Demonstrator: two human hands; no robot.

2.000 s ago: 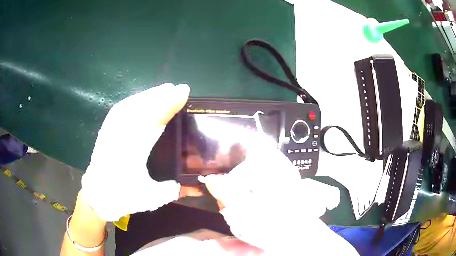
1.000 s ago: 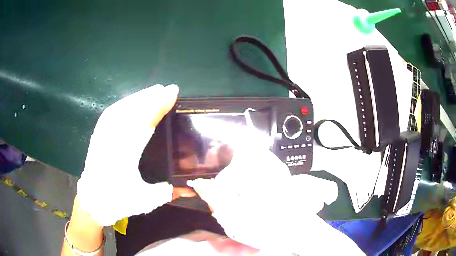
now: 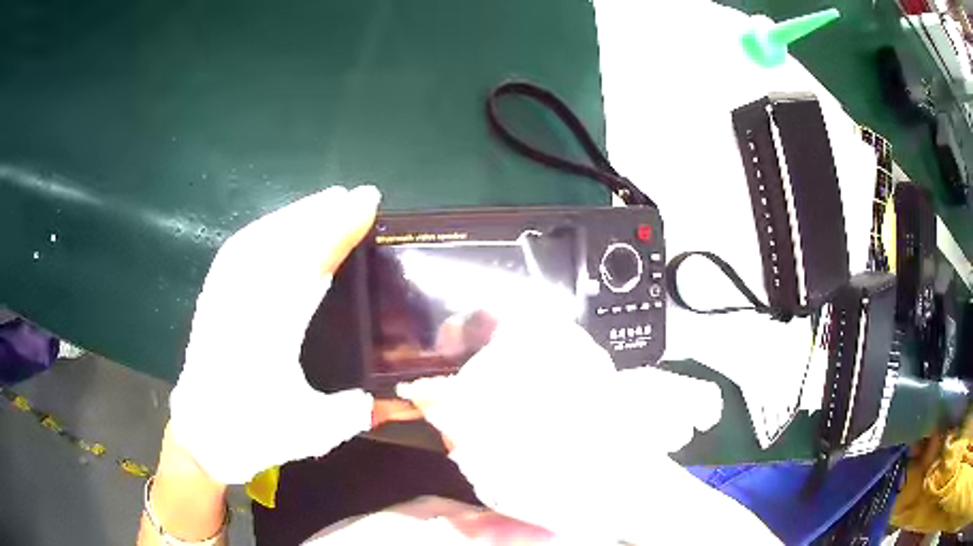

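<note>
A black video speaker (image 3: 480, 277) lies screen up in front of me, with its round silver-ringed dial and red button at the right end. Its black wrist strap loops up from the top right corner. My left hand (image 3: 267, 341), in a white glove, grips the speaker's left end, thumb and fingers around it. My right hand (image 3: 565, 405), also in a white glove, lies over the lower right of the screen, its fingertips at the lower edge. The right fingers are overexposed, and I cannot tell whether they hold anything.
More black speakers (image 3: 795, 203) stand on white paper (image 3: 672, 107) at the right, one with a strap loop. A green nozzle (image 3: 790, 37) shows at the upper right. A dark green bench (image 3: 267, 96) extends left. A blue crate (image 3: 790, 496) is at the lower right.
The bench, paper and other speakers have shifted slightly left in view. Both hands and the speaker also sit a little further left, with nearly the same pose and hold.
</note>
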